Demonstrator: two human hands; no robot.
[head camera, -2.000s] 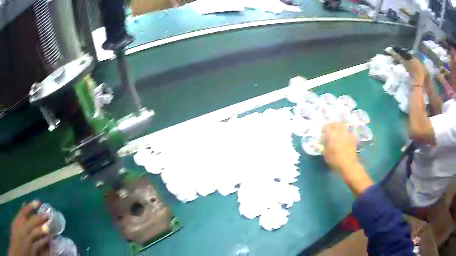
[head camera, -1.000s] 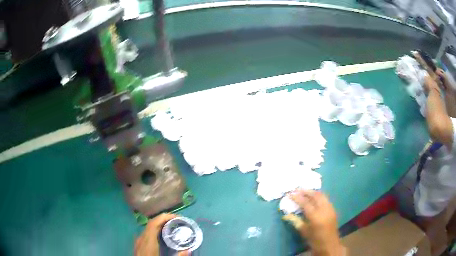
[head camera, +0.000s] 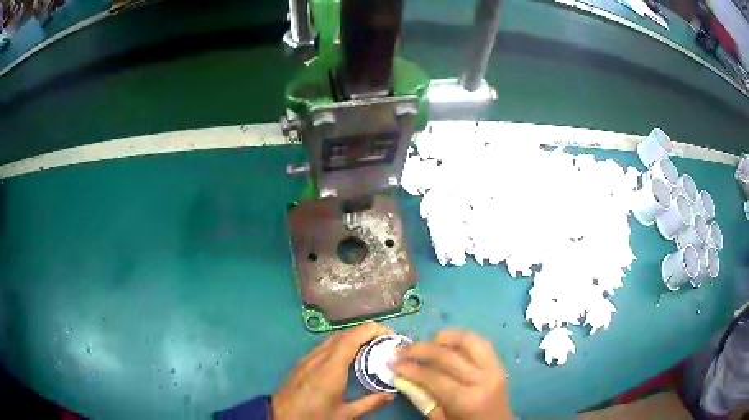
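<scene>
My left hand holds a white round fan housing in front of the press, with thumb and fingers around its left side. My right hand has its fingers on a white impeller at the housing's mouth. A pale yellow covering shows on a right-hand finger. The right fingers hide part of the impeller, so how deep it sits cannot be told. The press base plate is bare, with its central hole visible.
The green press stands just beyond my hands, its lever at upper right. An overexposed impeller pile lies right of it. Open housings cluster farther right. A pale edge strip borders the conveyor. Another person's clothing shows at lower right.
The view has swung left, centring the press. My hands have come together; the right hand moved from the housings to the impeller pile, then brought an impeller to the left hand's housing.
</scene>
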